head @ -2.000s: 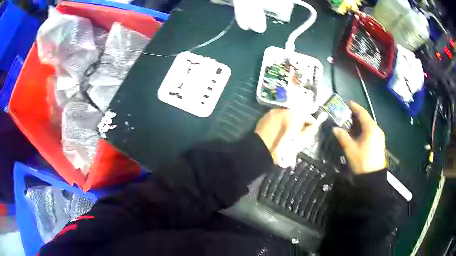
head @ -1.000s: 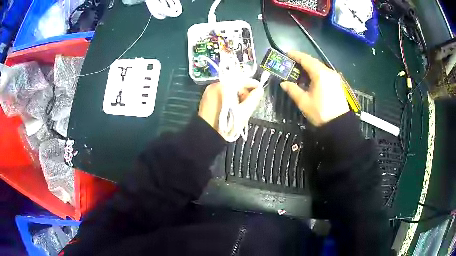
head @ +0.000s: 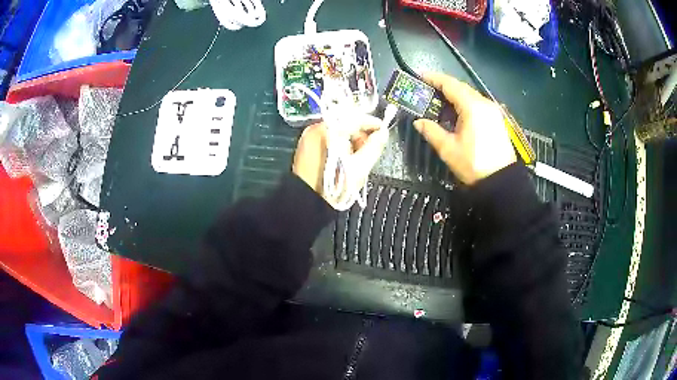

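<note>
My left hand (head: 315, 152) holds a coiled thin white USB charging cable (head: 338, 171); a small white plug end (head: 390, 113) meets the tester's left side. My right hand (head: 475, 137) grips the dark USB tester (head: 410, 95) between thumb and fingers; its screen is lit. The open white socket housing (head: 289, 111) with green board and coloured wires lies just beyond my left hand, the coil covering part of its near side. The flat white top cover (head: 194, 132) lies to the left on the green mat.
A yellow-handled screwdriver (head: 519, 141) and a white stick (head: 564, 179) lie right of my right hand. Red tray (head: 475, 13) and blue tray (head: 548, 50) stand at the back. A red crate (head: 141, 286) of bubble-wrap bags is at left. A black ribbed mat (head: 393, 230) lies nearest me.
The view has swung, so the bench things sit further left than two seconds ago. Both hands keep their hold on the cable and tester. Little differs from one second ago.
</note>
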